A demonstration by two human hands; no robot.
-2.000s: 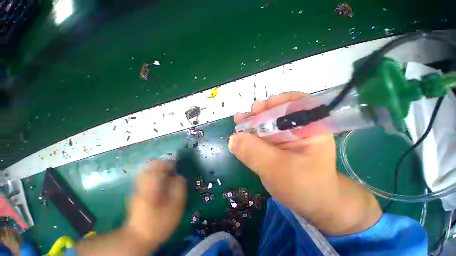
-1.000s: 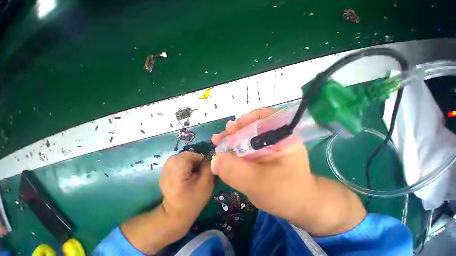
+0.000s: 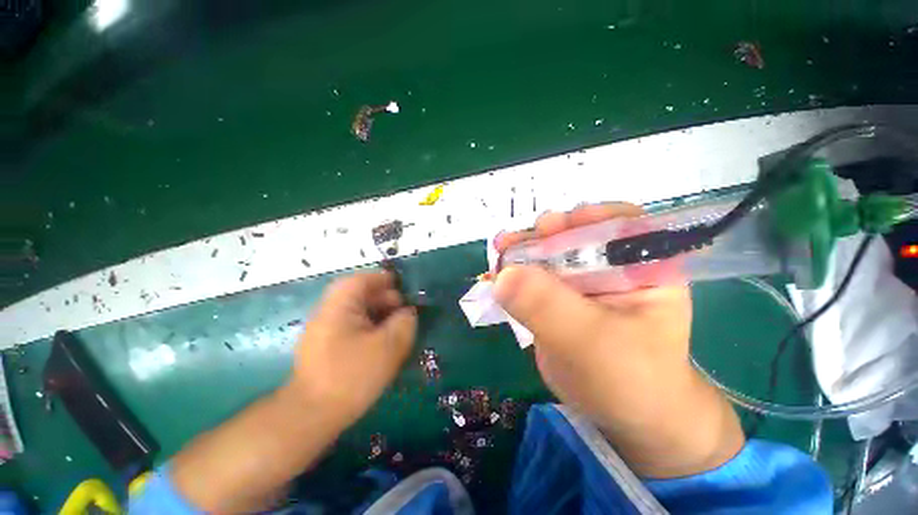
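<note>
My right hand (image 3: 614,337) grips the clear syringe (image 3: 695,251) with pink-red fluid, its tip pointing left. A green adapter head (image 3: 802,229) is on its rear end and a black clip (image 3: 659,244) lies along the barrel. A small white paper (image 3: 483,305) sticks out under the right fingertips by the tip. My left hand (image 3: 352,337) is left of the tip, slightly blurred, fingers curled at the rail's edge by a small dark part; whether it holds the part cannot be told. A pile of dark, glinting parts (image 3: 473,407) lies below, between the forearms.
A white rail (image 3: 302,241) with dark debris, a parts cluster (image 3: 388,232) and a yellow scrap crosses behind the hands. Loose parts lie on the green belt (image 3: 242,121). A dark case (image 3: 99,402) and yellow loops (image 3: 89,497) are lower left. Clear hose and white cloth (image 3: 866,322) are right.
Both hands were together at the syringe tip a second ago and are now apart. The right hand and syringe have moved right. White paper now shows under the right fingertips.
</note>
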